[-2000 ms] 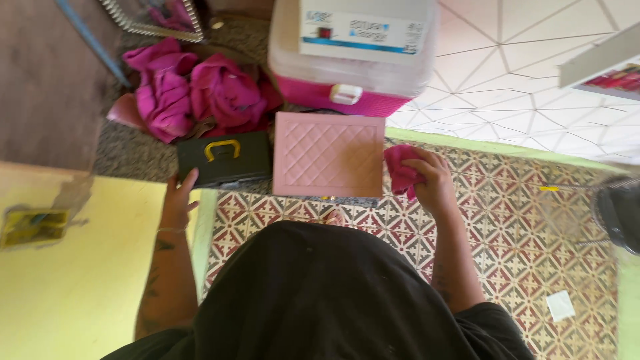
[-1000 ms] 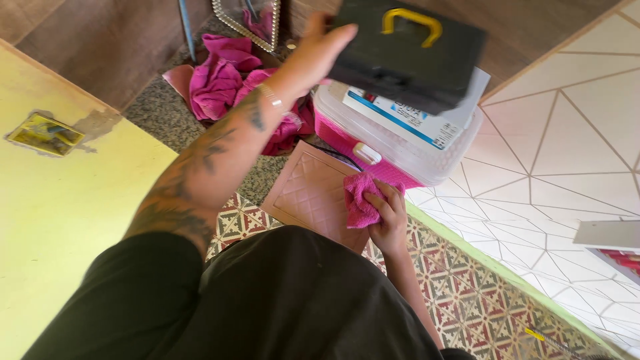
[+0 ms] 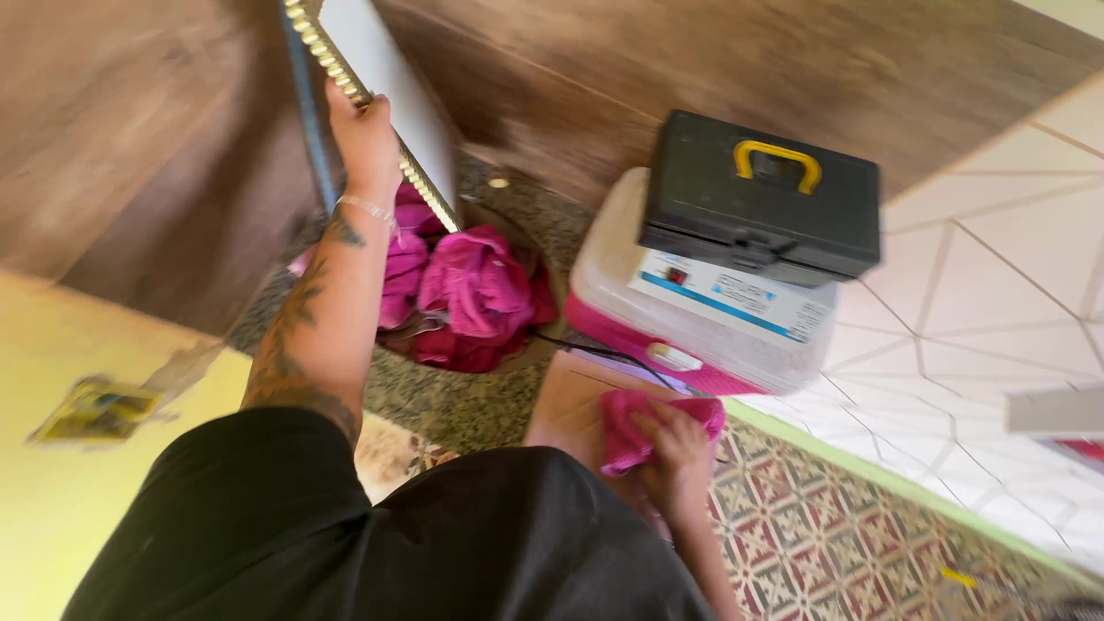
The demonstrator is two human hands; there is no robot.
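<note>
My left hand (image 3: 366, 138) grips the gold beaded edge of a framed mirror (image 3: 414, 177), tilted above a heap of pink cloths (image 3: 479, 285). In my right hand (image 3: 673, 453) is a pink cloth (image 3: 625, 427), which lies against a pink quilted case (image 3: 561, 410). A black plastic toolbox (image 3: 759, 198) with a yellow handle rests on a flat box bearing print (image 3: 733, 297), on top of a pink and clear plastic storage box (image 3: 595, 285).
A granite counter (image 3: 423, 414) carries the cloths and boxes. Brown wall panels (image 3: 690, 60) stand behind, white patterned tiles (image 3: 992, 302) at right. An open electrical wall box (image 3: 95, 410) sits in the yellow wall. A black cable (image 3: 595, 348) runs near the cloths.
The black toolbox, beside the pink case two seconds ago and then lifted by my left hand, now rests on the storage box. My left hand has let it go and taken hold of the mirror frame.
</note>
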